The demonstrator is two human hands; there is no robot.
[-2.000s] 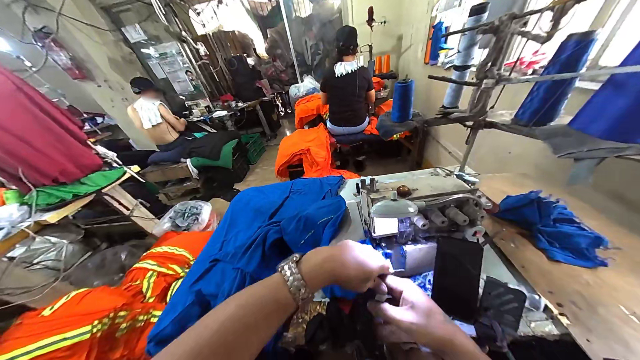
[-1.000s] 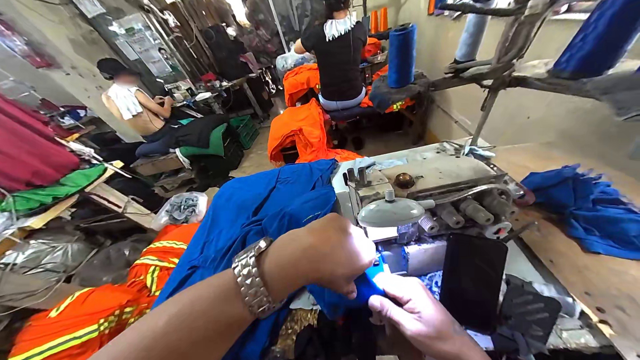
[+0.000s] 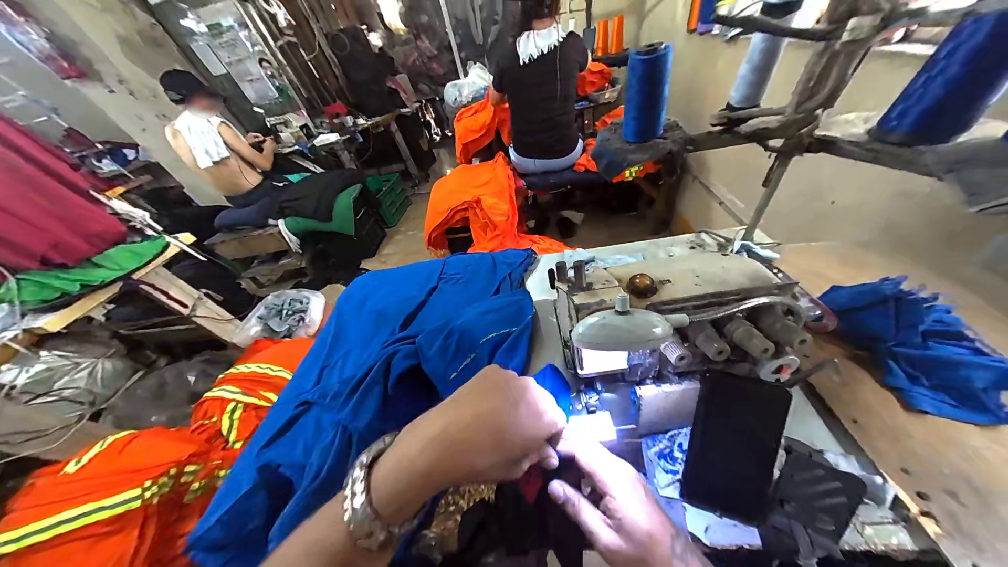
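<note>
An overlock-type sewing machine stands in front of me, its lamp lighting the needle area. My left hand, with a metal watch band at the wrist, is curled just left of that lit area; what its fingers hold is hidden. My right hand is close beside it, thumb and forefinger near dark cloth; its hold is unclear. Blue fabric lies left of the machine, and a bit of blue cloth shows behind my left hand. A black phone leans at the machine's front right.
Blue cloth pieces lie on the wooden table at right. Orange garments with reflective strips are piled at lower left. A thread rack rises at right. Two people sit working farther off, one in a black top, one at left.
My hands were over blue cloth at the machine's front a second ago; now dark cloth shows beneath them. The person in the black top has lowered an arm that was stretched out to the left.
</note>
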